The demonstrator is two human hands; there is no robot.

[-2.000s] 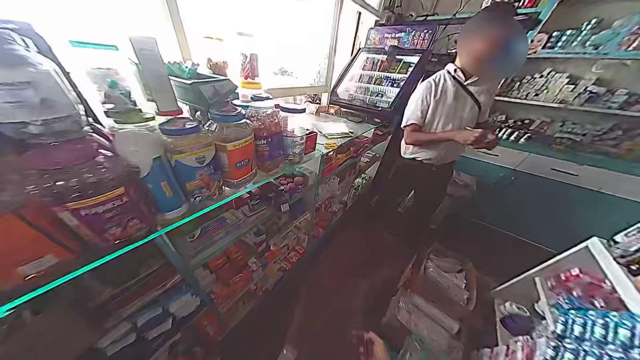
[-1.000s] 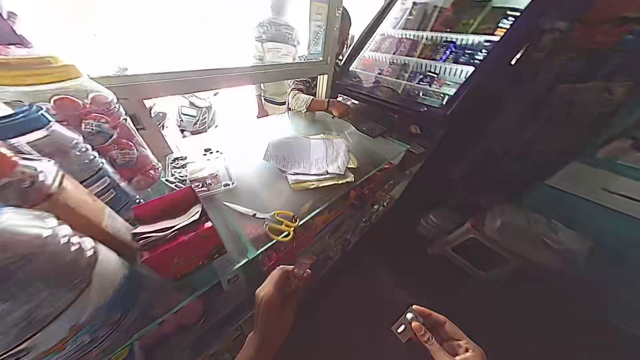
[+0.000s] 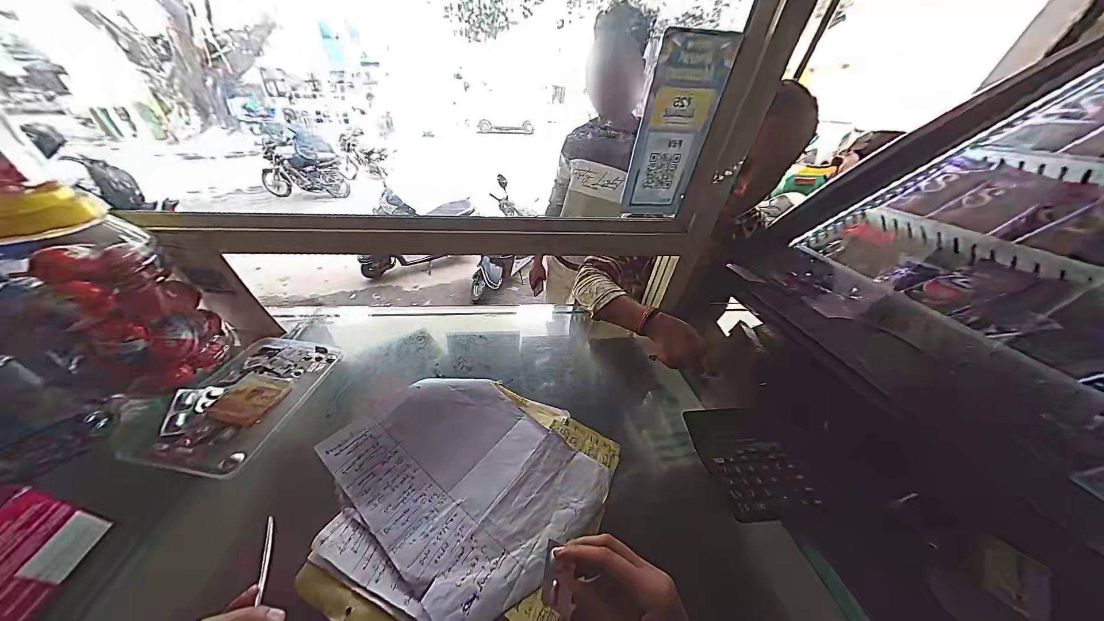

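Observation:
At the bottom left edge, only the fingertips of my left hand [image 3: 246,611] show, around the lower end of a thin metal blade-like piece [image 3: 266,552] that points up; its lower part is hidden. My right hand [image 3: 617,573] pinches a small, flat, silvery-grey piece [image 3: 556,573] between thumb and fingers. It is over the lower right of a stack of handwritten papers [image 3: 483,492] on the glass counter. A shallow clear plastic tray [image 3: 233,457] with small cards and pieces lies left of the papers.
A desk calculator [image 3: 763,474] lies to the right, beside a dark display rack [image 3: 949,345]. Another person's hand [image 3: 677,341] reaches through the window opening onto the counter. A clear jar of red-wrapped items [image 3: 129,319] and a pink box [image 3: 47,543] stand at left.
The view has swung from the shop interior to the window and come closer to the papers. My right hand, still holding the small piece, is now beside them. The yellow-handled scissors' handles are out of view.

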